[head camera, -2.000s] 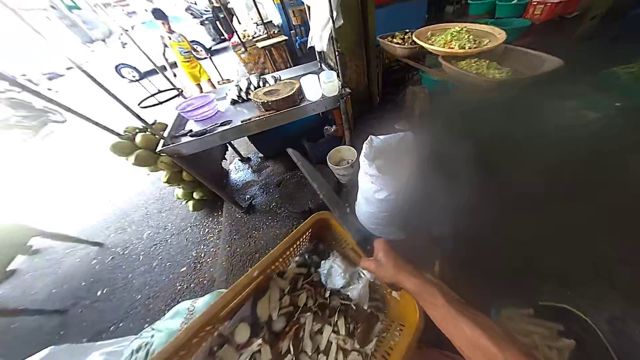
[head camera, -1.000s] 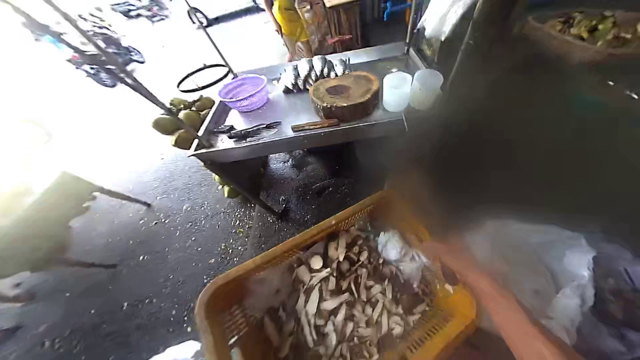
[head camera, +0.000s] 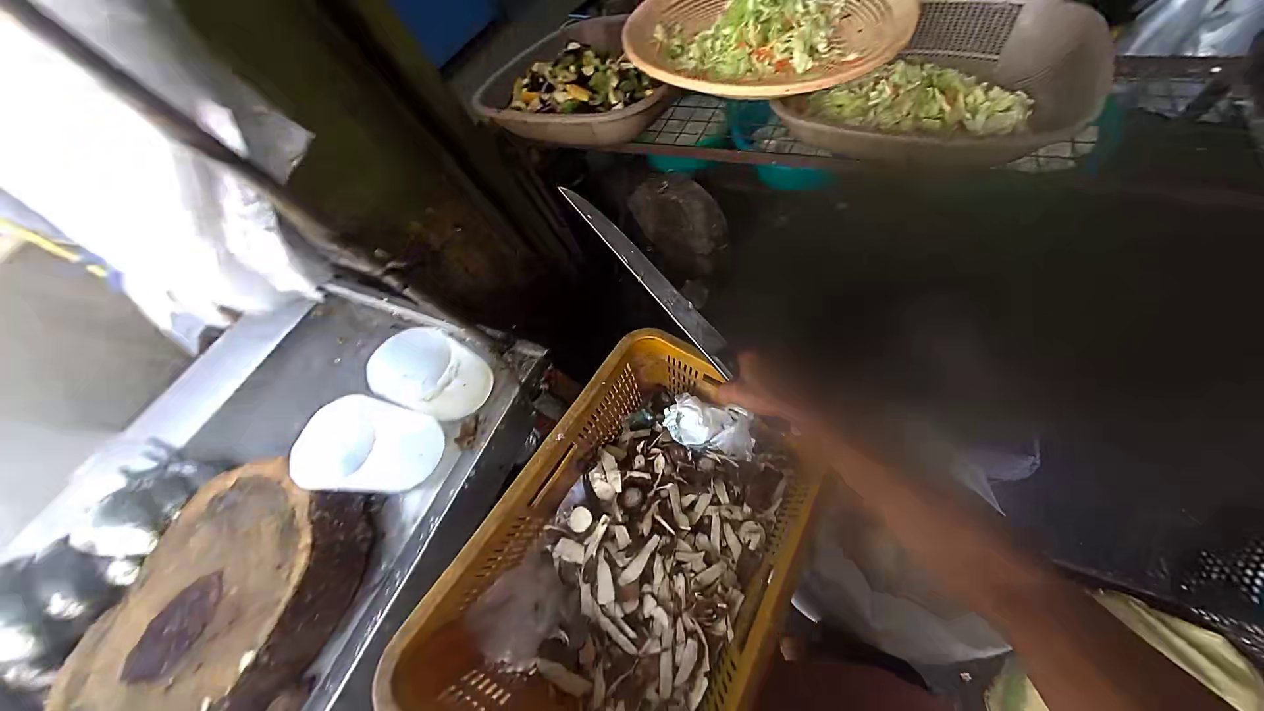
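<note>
My right hand (head camera: 755, 390) is shut on the handle of a long-bladed knife (head camera: 647, 276), its tip pointing up and left. The hand is at the right far rim of a yellow perforated plastic crate (head camera: 474, 583). Inside the crate lie many pale cut pieces and peelings (head camera: 652, 553), with a crumpled plastic bag (head camera: 706, 425) near the far end. A blurred patch covers the crate's near left part. My left hand cannot be made out.
At left stands a metal table (head camera: 267, 375) with a round wooden chopping block (head camera: 217, 583) and two white plastic containers (head camera: 430, 373). Baskets of shredded vegetables (head camera: 918, 99) rest on a wire rack at the back. A dark blur covers much of the right side.
The view has swung right and closer to the metal table, and the baskets show again. The crate has come along with the view. The knife, not discernible one second ago, is visible in my right hand.
</note>
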